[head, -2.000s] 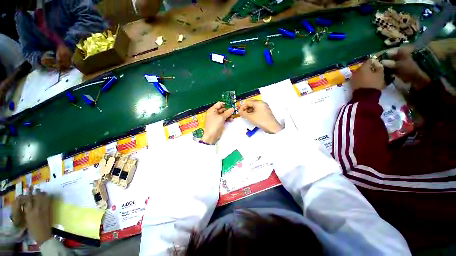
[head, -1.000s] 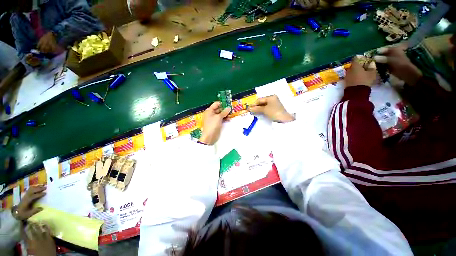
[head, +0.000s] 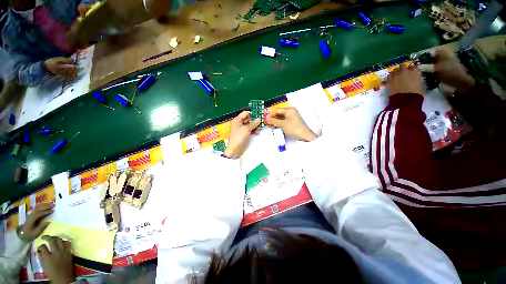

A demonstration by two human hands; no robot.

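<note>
My left hand point(head: 241, 132) holds a small green circuit board point(head: 257, 108) upright between its fingertips above the belt edge. My right hand point(head: 289, 122) is just right of the board, with its fingertips pinched close to the board's edge; whether it grips a tiny part or wire cannot be told. A white and blue piece point(head: 279, 141) hangs or lies just below my right hand. A green board point(head: 257, 176) lies flat on the printed mat point(head: 283, 204). Another small green board point(head: 219, 146) lies by my left wrist.
Blue batteries with wires point(head: 206, 85) lie scattered on the green belt point(head: 233, 77). Tan housings point(head: 126, 190) are heaped at left, beside a yellow sheet point(head: 83, 244) under a neighbour's hands. A person in a maroon sleeve point(head: 408, 150) works close at right. Others work across the belt.
My right hand has moved back left to the board. The white and blue piece has changed its look. Batteries on the belt have shifted right. The yellow-filled box has been lifted or moved and is blurred.
</note>
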